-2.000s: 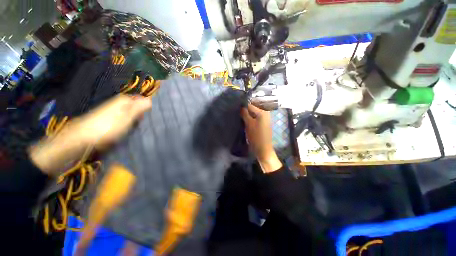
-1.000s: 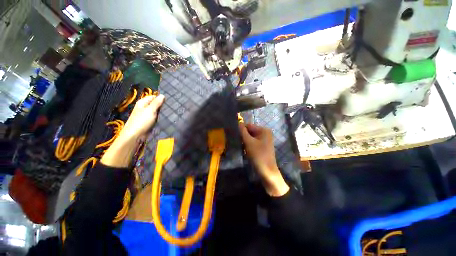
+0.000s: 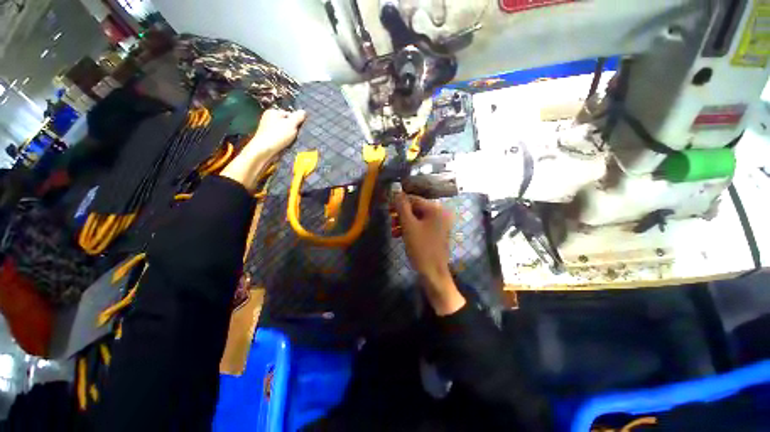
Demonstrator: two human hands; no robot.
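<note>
A dark grey diamond-patterned bag panel (image 3: pixel 325 114) lies under the presser foot and needle area (image 3: pixel 405 126) of the white sewing machine. Its orange-yellow curved handle (image 3: pixel 332 240) hangs toward me, with the tabs near the needle's left. My left hand (image 3: pixel 281 128) holds the panel's far left edge, arm stretched out. My right hand (image 3: pixel 428 236) pinches the panel's right edge just below the cylinder arm (image 3: pixel 490 169). The needle tip and my right fingertips are partly hidden.
Dark panels with orange handles (image 3: pixel 105 232) are piled at left. A blue bin (image 3: pixel 268 380) stands below the work, beside brown cardboard (image 3: pixel 242 333). Another blue bin's rim (image 3: pixel 675 392) shows at lower right. A green thread cone (image 3: pixel 699 165) is on the machine's right.
The panel and its handle have moved up and away from me, past the needle. My left hand has moved forward with it. My right hand remains near the cylinder arm.
</note>
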